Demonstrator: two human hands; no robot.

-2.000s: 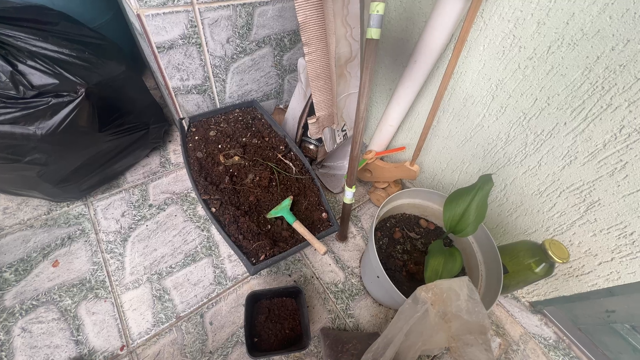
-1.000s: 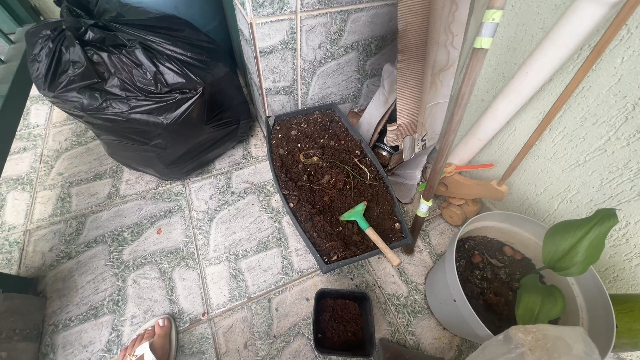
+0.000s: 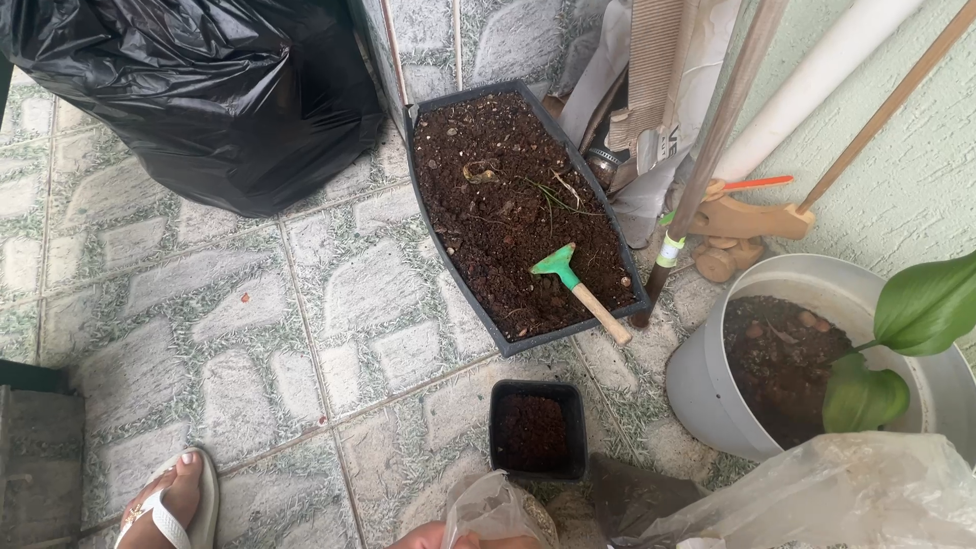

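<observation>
At the bottom edge, the fingers of my left hand (image 3: 423, 536) grip a small clear plastic bag (image 3: 488, 507), with brownish contents partly visible beside it; most of the hand is cut off. My right hand cannot be made out. Just above the bag stands a small square black pot (image 3: 537, 431) of dark soil. Beyond it lies a long black planter (image 3: 465, 301) filled with soil, bits of root and green stems. A small hand tool with a green head (image 3: 560, 265) and wooden handle rests on the soil, its handle over the planter's near rim.
A grey round pot (image 3: 701, 381) with a leafy plant stands right, behind a crumpled translucent plastic sheet (image 3: 831, 488). Poles, a white pipe (image 3: 816, 95) and cardboard (image 3: 652, 69) lean by the wall. A black bag (image 3: 206, 107) stands upper left; a sandalled foot (image 3: 179, 496) is lower left.
The fingers and the small plastic bag have come into view at the bottom edge. The hand tool stays on the planter's soil. The view has shifted.
</observation>
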